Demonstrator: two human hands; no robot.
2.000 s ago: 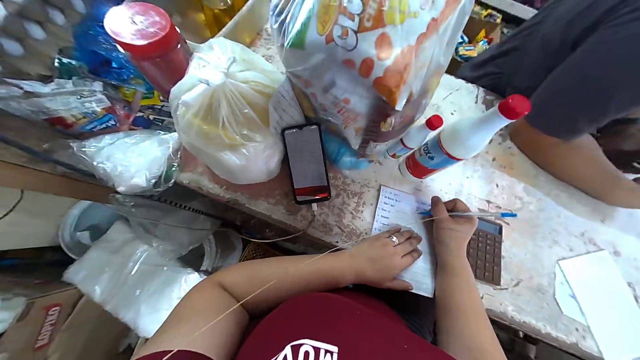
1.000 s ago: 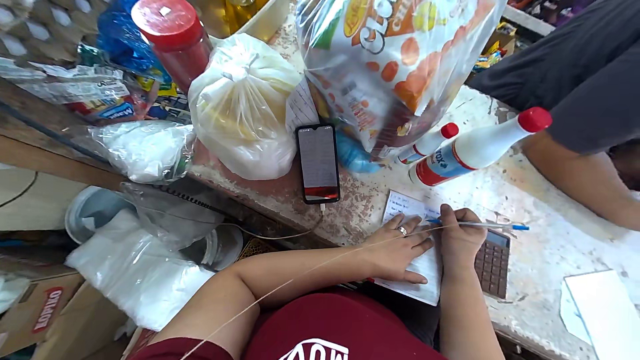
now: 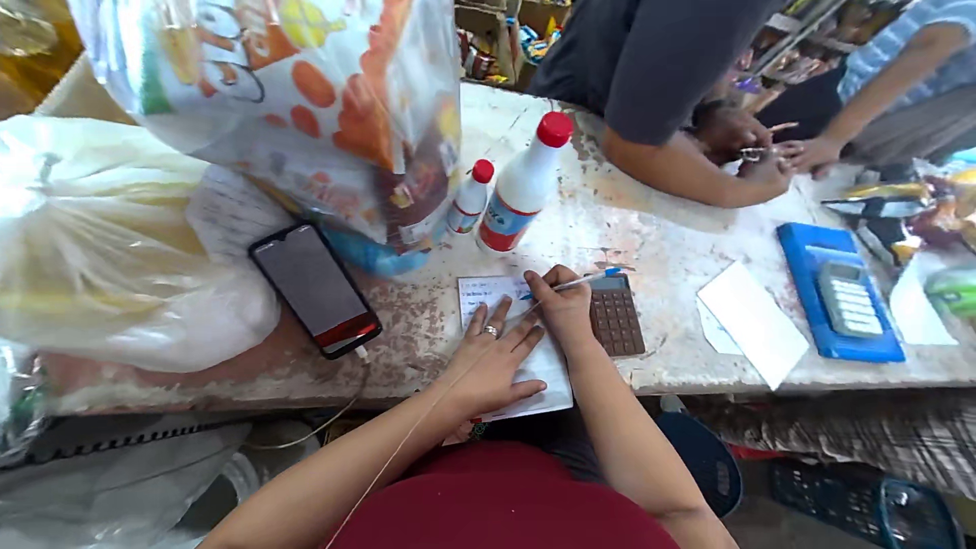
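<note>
My left hand (image 3: 496, 358), with a ring on one finger, lies flat with spread fingers on a sheet of paper (image 3: 545, 381) bearing handwriting. In my right hand (image 3: 563, 301) is a blue-and-white pen (image 3: 579, 281), its tip near the upper part of the paper. Just right of that hand a brown calculator (image 3: 616, 320) rests on the worn table, partly covered by the hand. Left of the paper lies a smartphone (image 3: 314, 290) with a cable plugged in. Two white bottles with red caps, one large (image 3: 521, 194) and one small (image 3: 467, 200), stand beyond the paper.
Filled plastic bags (image 3: 114, 252) and a large printed bag (image 3: 305, 99) crowd the left. At right lie white papers (image 3: 753, 324) and a grey calculator (image 3: 850, 297) on a blue case (image 3: 808, 252). Two other people (image 3: 686, 168) lean in at the far side, hands close together. A cable hangs over the table edge.
The view has swung right, bringing the blue case and a second person into sight. My left hand has moved on the paper since the earliest frame; the pen stays in my right hand.
</note>
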